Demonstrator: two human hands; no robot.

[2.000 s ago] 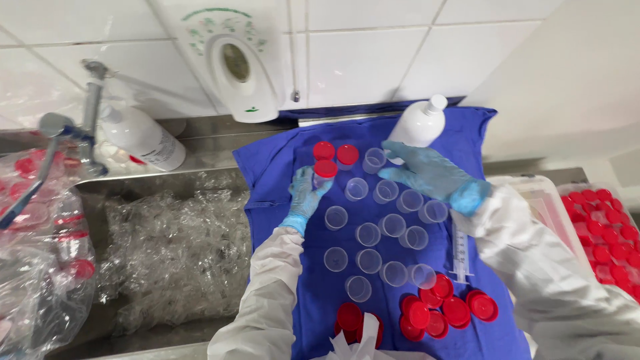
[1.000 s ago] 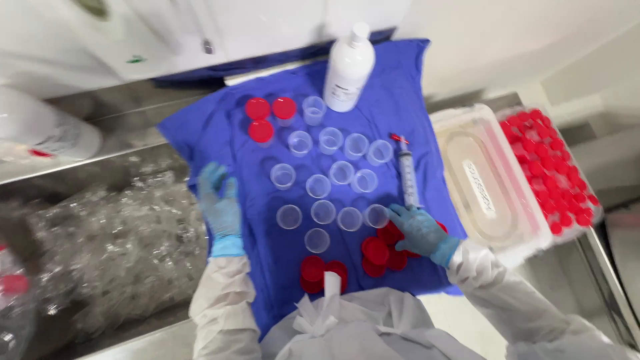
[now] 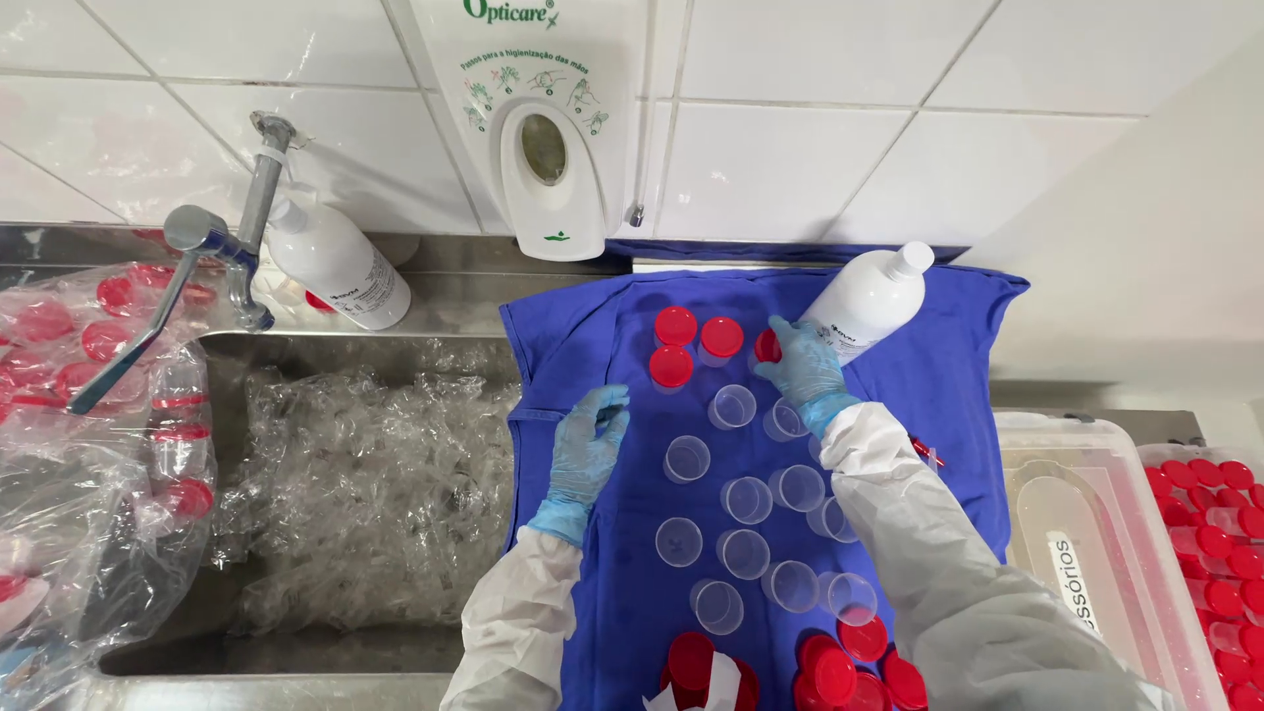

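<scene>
My right hand [image 3: 805,370], in a light blue glove, holds a red screw cap [image 3: 768,346] at the top of a clear plastic cup, beside a white plastic bottle [image 3: 869,301]. My left hand [image 3: 590,449], gloved too, is over the left side of the blue cloth [image 3: 632,612] with its fingers curled and nothing seen in them. Between the hands stand several open clear cups [image 3: 733,407]. Cups with red caps [image 3: 675,326] stand at the upper left of the cloth. Loose red caps [image 3: 831,673] lie in piles near the front edge.
At left is a steel sink [image 3: 326,647] filled with crumpled clear plastic [image 3: 365,494], below a lever tap [image 3: 197,232]. A bag of red-capped cups [image 3: 109,336] and a second white bottle [image 3: 341,262] are nearby. A soap dispenser [image 3: 543,158] hangs above; a lidded plastic box [image 3: 1047,474] is at right.
My right hand has moved from the loose caps near the front up to the cup beside the bottle, where a red cap now sits. The view has shifted.
</scene>
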